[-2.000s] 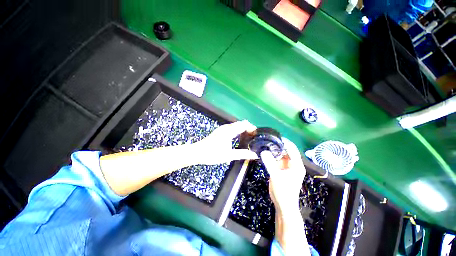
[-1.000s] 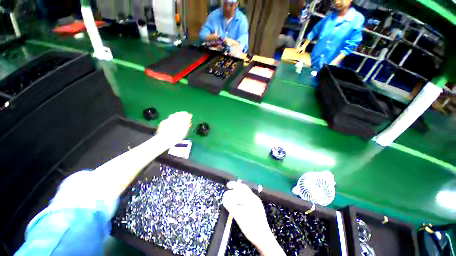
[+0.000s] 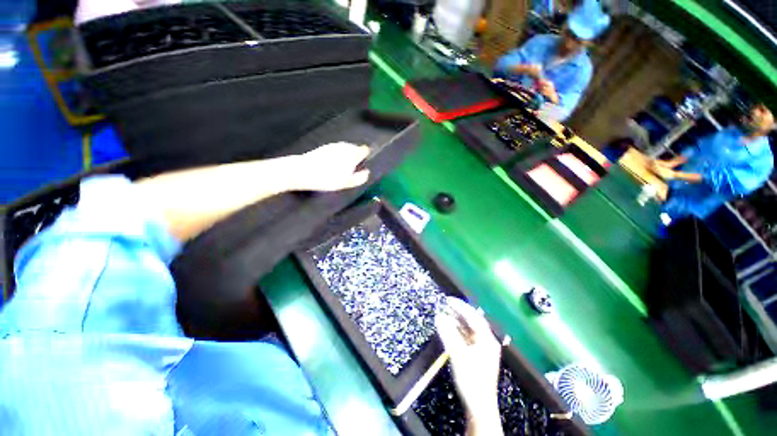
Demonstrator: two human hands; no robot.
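My left hand point(image 3: 336, 166) grips the edge of a black tray point(image 3: 389, 155), which is tilted up at the left beside the stacked trays. My right hand point(image 3: 469, 332) is over the divider between the two bins, fingers curled; whether it holds anything cannot be told. The left bin holds a pile of small silver-white pieces point(image 3: 375, 289). The right bin holds small dark glossy pieces point(image 3: 521, 407), partly hidden by my right hand and forearm.
Stacked black trays point(image 3: 230, 94) stand at the left. A round black unit point(image 3: 444, 202), a white counter point(image 3: 415, 217), another round unit point(image 3: 539, 300) and a white fan point(image 3: 585, 393) are on the green bench. Two people in blue point(image 3: 554, 68) work across it, near trays.
The view has turned left. My left hand has moved from beside the round units on the bench to the black tray, which is now tilted up. My right hand stays by the bin divider.
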